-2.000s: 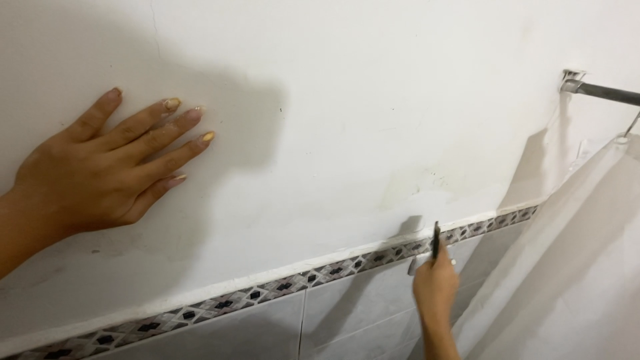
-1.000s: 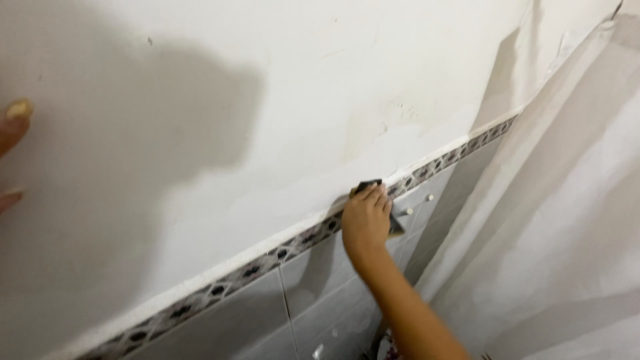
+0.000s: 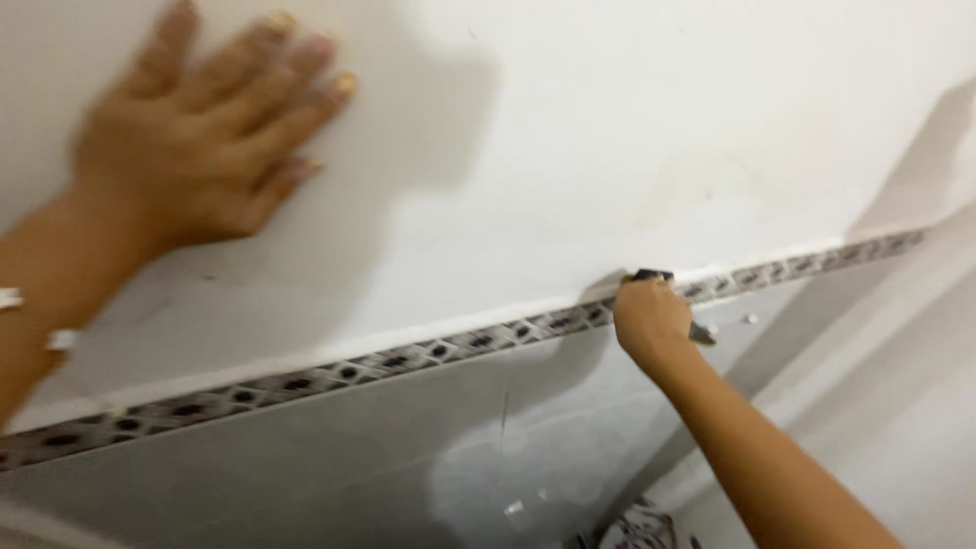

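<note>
My right hand (image 3: 652, 320) is closed around a dark, flat tool (image 3: 654, 274), seen only in part. One dark end shows above the fingers at the ledge over the patterned border tiles (image 3: 480, 338), and another end shows below the hand; the tool's kind cannot be told. At the upper left, my left hand (image 3: 198, 137) is spread over the white wall (image 3: 579, 137), holding nothing, its fingers blurred. Whether its palm touches the wall cannot be told. Pale flecks lie on the left forearm.
Grey wall tiles (image 3: 305, 450) run below the border, with small white knobs or bits (image 3: 750, 318) right of my right hand. A pale curtain (image 3: 877, 381) hangs at the right. Something with a floral pattern (image 3: 639, 528) shows at the bottom.
My left hand, mostly out of view one second ago, is fully visible again. My right hand has gone from holding the tool upright off the border to being pressed near the ledge.
</note>
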